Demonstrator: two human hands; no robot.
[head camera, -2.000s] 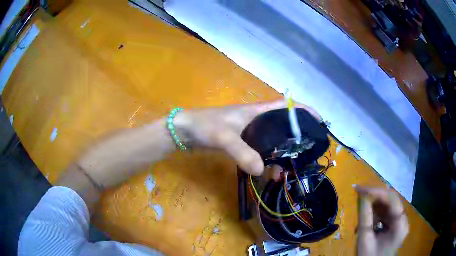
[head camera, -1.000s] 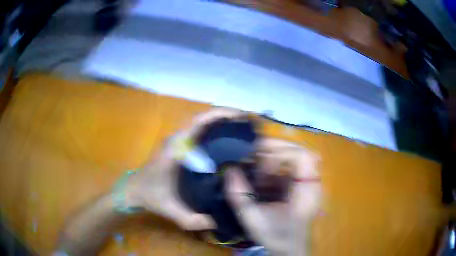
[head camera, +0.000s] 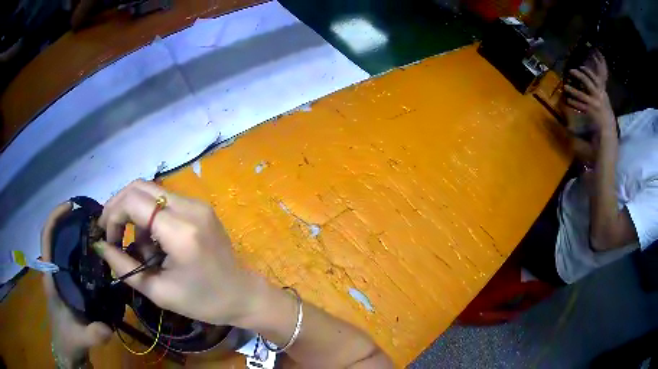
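The black camera head shell (head camera: 66, 249) is at the left, held upright at its rim in my left hand (head camera: 72, 333). A taped cable end (head camera: 20, 258) with a yellow band sticks out on its left side. My right hand (head camera: 180, 249) is at the shell's open side, thumb and finger bent together, holding a slim dark tool (head camera: 138, 268) that points into the shell. The fingertips' exact contact is hidden. The base housing (head camera: 184, 335) lies below, partly under my right hand, with thin yellow and red wires (head camera: 148, 351). A silver-white bracket (head camera: 260, 353) shows beside it.
The scratched orange tabletop (head camera: 404, 187) stretches right. A white sheet (head camera: 180, 79) with a grey band lies beyond at left. A person (head camera: 613, 180) sits at the right edge, hands raised near black boxes (head camera: 514, 58). A red seat (head camera: 494, 299) is below them.
The view has swung right, so the work now sits at the left. My right hand, empty and apart from the shell two seconds ago, is now at the shell with a slim tool.
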